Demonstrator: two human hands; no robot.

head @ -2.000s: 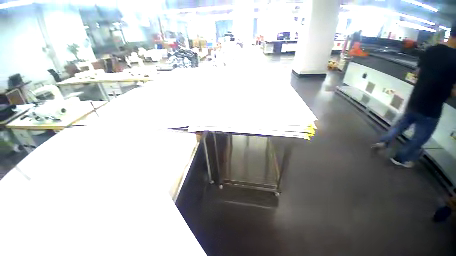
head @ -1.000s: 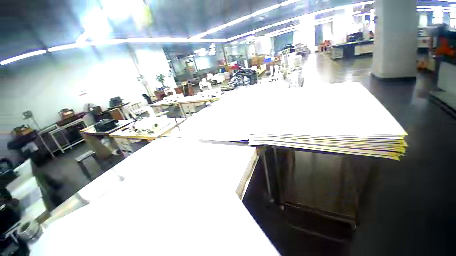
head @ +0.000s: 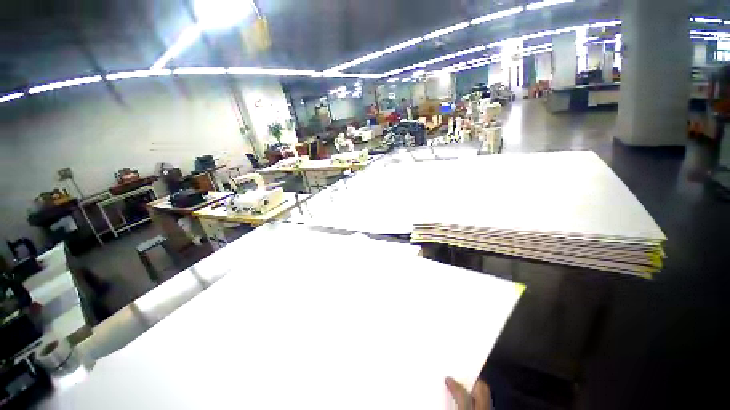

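A large white sheet (head: 320, 320) fills the space in front of me, its far right part over the dark gap. A yellow tape tab (head: 521, 288) sits on its far right corner. My right hand (head: 469, 394) grips the sheet's right edge at the bottom of the picture; only fingertips show. My left hand is not in view. Across the gap, a stack of white sheets (head: 512, 192) has layered brownish edges and yellow tabs at its near right corner.
Shiny grey table metal (head: 172, 295) shows along the sheet's left side. A white sewing machine (head: 256, 200) stands on a table to the left. A stool (head: 152, 252) is further left. A thick pillar (head: 654, 76) rises at the back right.
The white sheet has come up and across the gap, its taped corner now showing. My right hand has come into view on its edge. The view has turned left and up since the earliest frame.
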